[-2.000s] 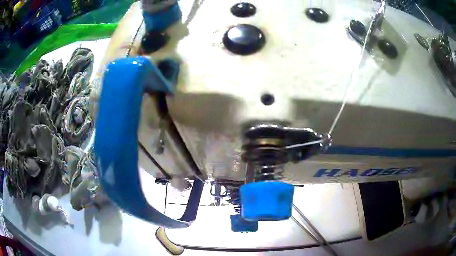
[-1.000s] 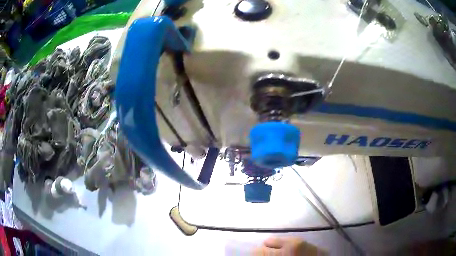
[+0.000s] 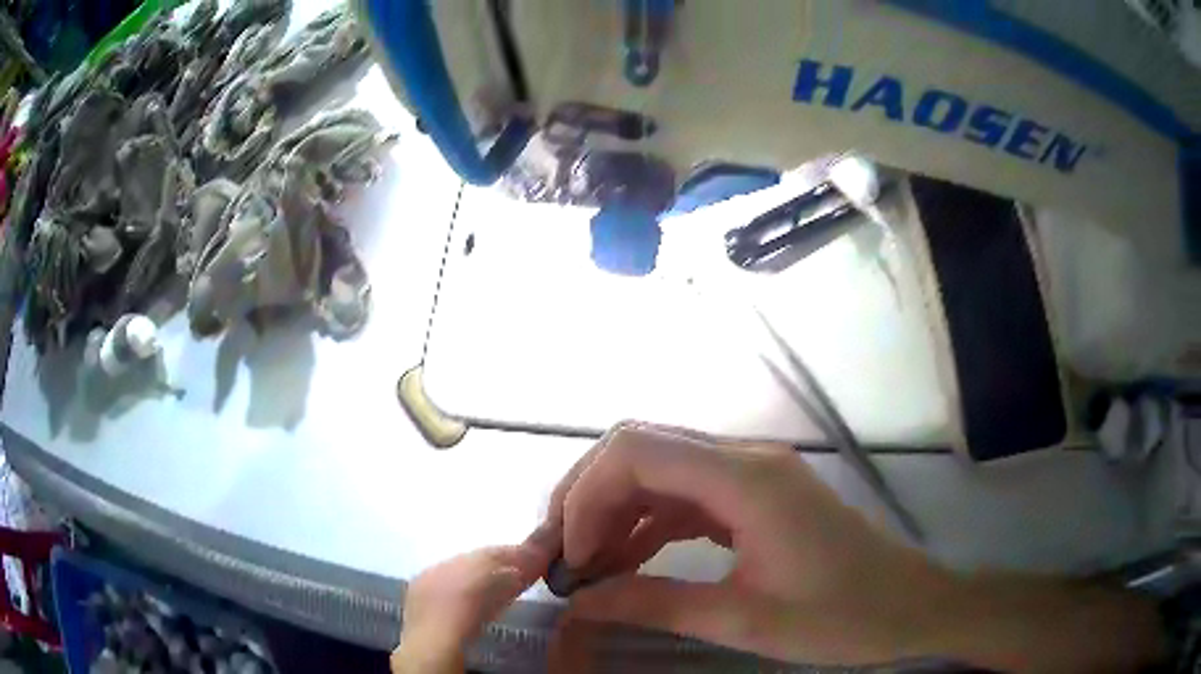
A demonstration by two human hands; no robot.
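My right hand (image 3: 711, 540) reaches in from the lower right, thumb and fingers closed on a small dark round piece (image 3: 562, 577), perhaps a bobbin or bobbin case. My left hand (image 3: 461, 608) is at the bottom edge, partly cut off, its fingertips touching the same piece. Both hands are over the table's front edge, in front of the sewing machine's bed plate (image 3: 593, 342). The sewing machine head (image 3: 738, 79) is above, with the blue knob-like part (image 3: 626, 238) below it.
Grey fabric pieces (image 3: 132, 171) are heaped at left, with a small white piece (image 3: 129, 345) beside them. Tweezers (image 3: 843, 428) lie on the bed. Black snips (image 3: 797, 227) lie under the head. A smartphone-like black rectangle (image 3: 994, 316) is at right. A blue crate (image 3: 86, 612) stands below left.
The view has tilted down towards the table front. Both hands have come into view together, holding the small dark piece; one second ago only part of a hand showed at the bottom edge.
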